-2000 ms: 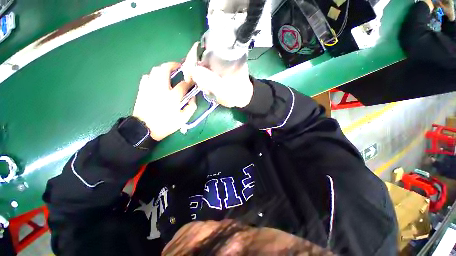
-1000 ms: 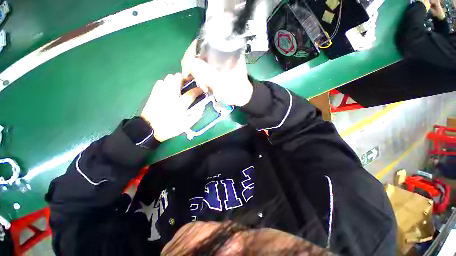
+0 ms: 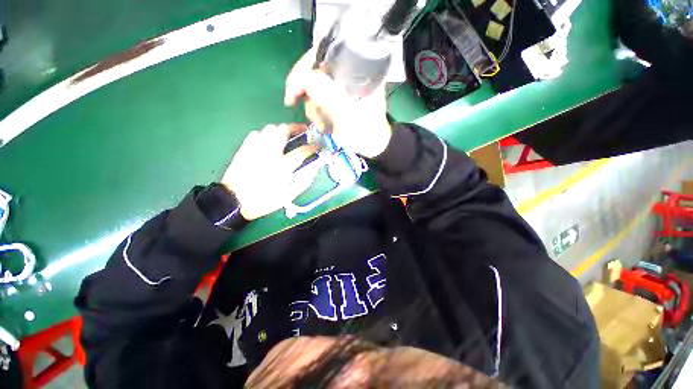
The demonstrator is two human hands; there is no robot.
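Note:
My right hand (image 3: 357, 118) is closed around the grey-silver electric screwdriver (image 3: 363, 57), which is blurred and held upright over the bench. My left hand (image 3: 266, 171) holds loop-shaped units near the bench's front edge; its fingers cover part of them. One white loop (image 3: 310, 207) shows below my left fingers, with its blue-and-white end (image 3: 348, 163) just below my right hand. The screwdriver's tip and the exact number of units are hidden by my hands.
The green bench (image 3: 152, 121) has a white strip (image 3: 114, 64) across its far side. More white loops (image 3: 17, 260) lie at the left edge. A black fan (image 3: 431, 70) and a white-and-black box (image 3: 545, 52) are at the right. Another person's dark sleeve (image 3: 653, 38) is at the upper right.
My right hand and the screwdriver have moved slightly right. More of the blue-and-white end now shows between my hands. My left hand has shifted a little right, still on the units.

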